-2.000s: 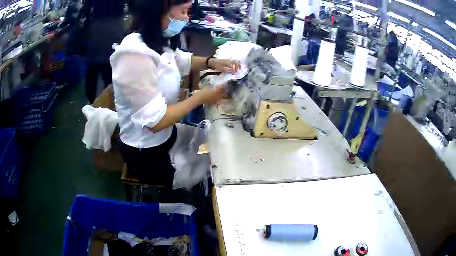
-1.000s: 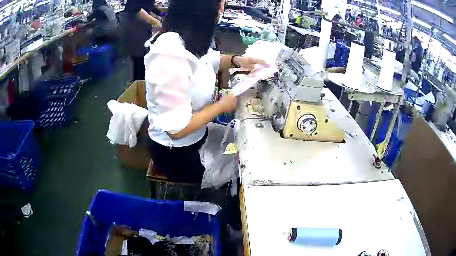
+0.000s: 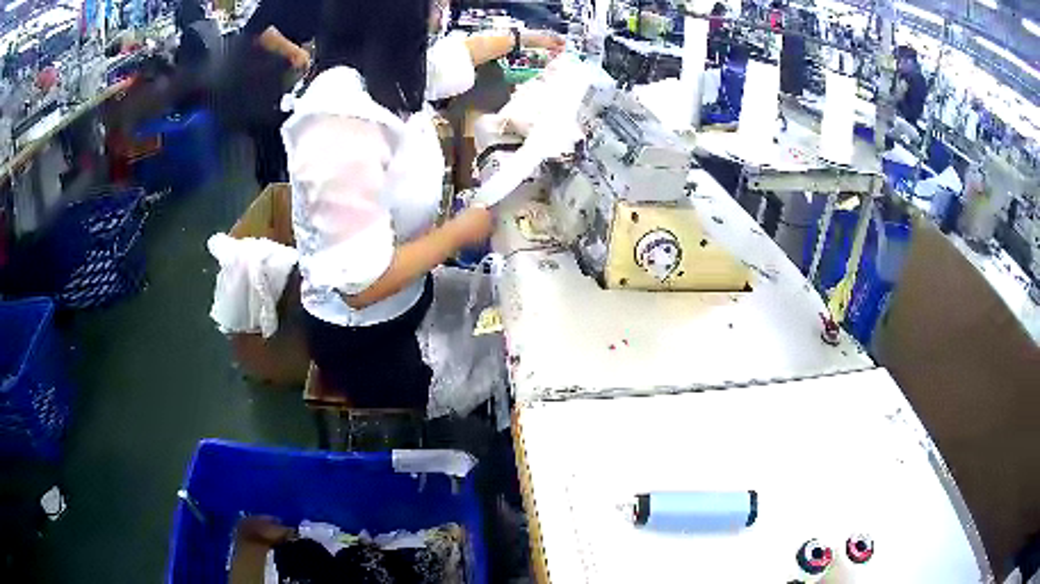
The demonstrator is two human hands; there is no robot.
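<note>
Neither of my hands can be made out. Nearest me, a pale blue thread cone (image 3: 696,509) lies on its side on the white table (image 3: 616,445). Two small cones with red and black ends, one (image 3: 814,556) and the other (image 3: 860,548), stand near the bottom edge. A pale blurred patch beside them is cut off by the edge; I cannot tell what it is. A blue crate (image 3: 319,479) at the lower left holds black embroidered pieces (image 3: 365,559) and some white cloth.
A seated coworker in white (image 3: 354,183) holds white cloth (image 3: 530,160) at an overlock machine (image 3: 639,194). A carton (image 3: 268,342) with white cloth over its rim stands behind the coworker. Blue baskets (image 3: 34,376) stand at left. Tall white cones (image 3: 838,120) stand beyond the machine. A brown board (image 3: 947,308) is at right.
The view first swung left, then slightly back right and down. The coworker's far arm has reached farther forward, with the white cloth stretched over the machine. The pale patch has appeared by the small cones.
</note>
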